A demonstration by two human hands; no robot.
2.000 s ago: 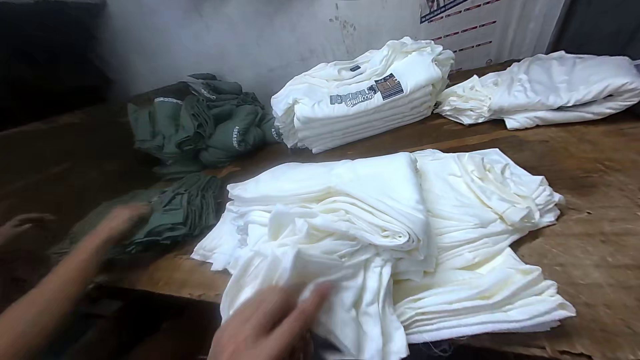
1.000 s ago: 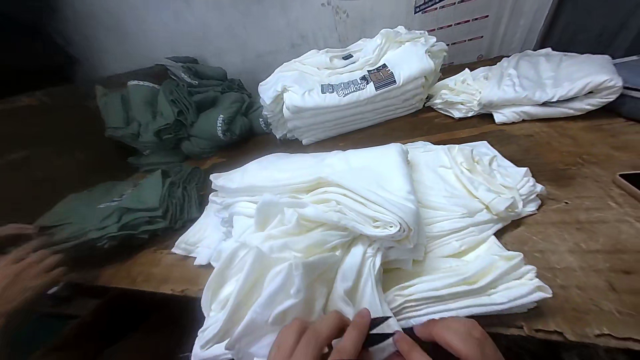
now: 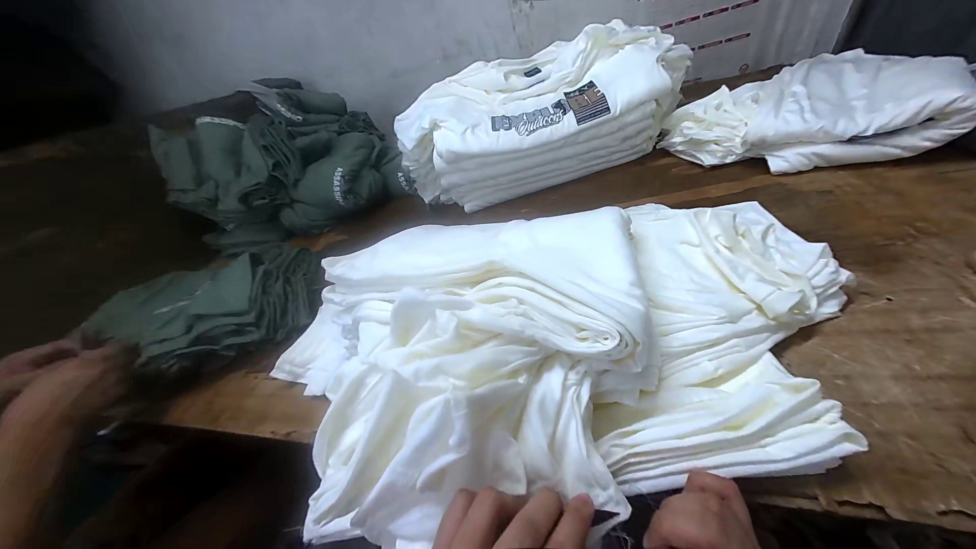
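Several white fabric garments [image 3: 488, 252] lie folded and heaped at the table's front edge. My left hand [image 3: 515, 522] is closed on the lower edge of the loose white cloth [image 3: 457, 427] that hangs toward me. Just right of it, below the folded white sleeves [image 3: 732, 427], is my right hand [image 3: 701, 515], its fingers curled; whether it holds something is hidden. Dark thread ends show near the cloth's corner between the hands.
Behind stand a stack of printed white T-shirts [image 3: 534, 160], a white garment bundle [image 3: 854, 114] and a heap of green garments [image 3: 305, 168]. At left, a co-worker's hands [image 3: 69, 381] are beside green folded pieces [image 3: 198, 305] on the wooden table [image 3: 907, 381].
Two seconds ago only one of my hands showed, on the white cloth. One second ago both were together at a small dark pointed tool; now they are apart and the tool is not visible.
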